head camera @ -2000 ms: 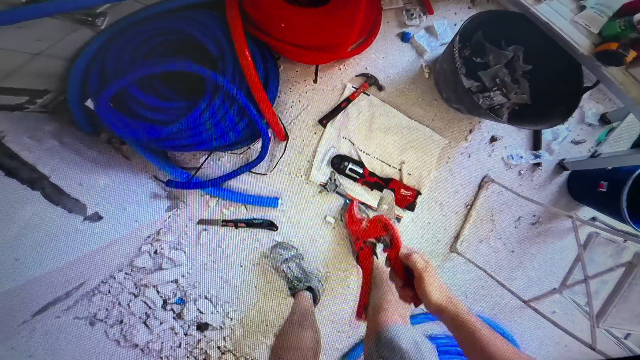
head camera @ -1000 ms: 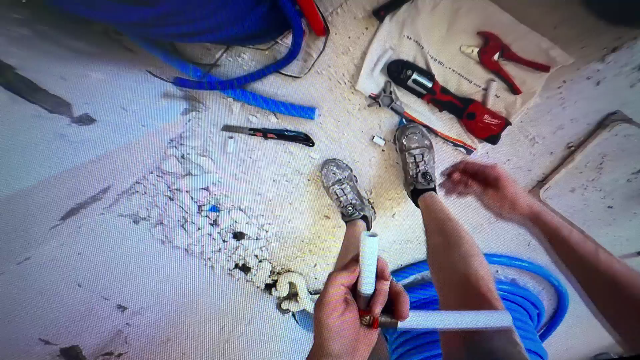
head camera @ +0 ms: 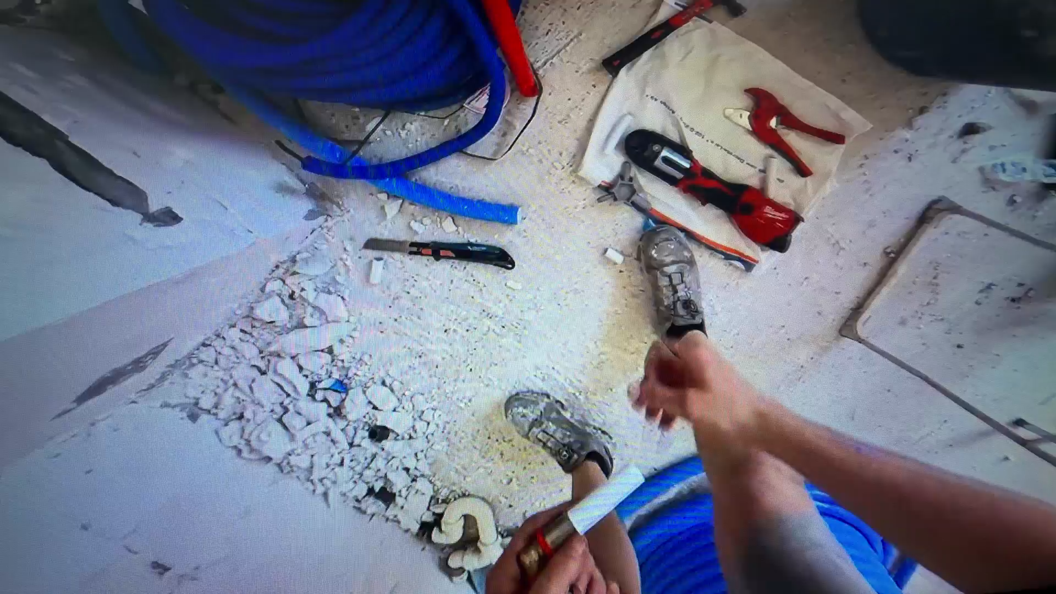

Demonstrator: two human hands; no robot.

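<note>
My left hand (head camera: 554,554), at the bottom centre, is closed around a metal pipe fitting (head camera: 544,549) with a red ring; a white plastic pipe (head camera: 606,499) sticks out of it. Above my right knee, my right hand (head camera: 676,384) has its fingers partly curled, with nothing plainly visible in them. Beyond it, a pale cloth (head camera: 701,74) lies on the floor, bearing a red and black cordless press tool (head camera: 718,194) and red pipe cutters (head camera: 780,128). A grey-headed tool with orange and black handles (head camera: 693,235) lies at the cloth's near edge. A utility knife (head camera: 441,252) lies further left.
A coil of blue corrugated pipe (head camera: 330,49) lies at upper left, another blue coil (head camera: 676,528) by my legs. Rubble (head camera: 289,371) lines the wall. A white trap pipe (head camera: 470,524), a hammer (head camera: 660,33), a dark bucket (head camera: 949,41) and a metal frame (head camera: 895,264) stand or lie around.
The red pipe cutters were in my hands two seconds ago and now lie on the cloth. My left hand, holding the fitting, has turned and sits lower in view. My left foot has moved nearer.
</note>
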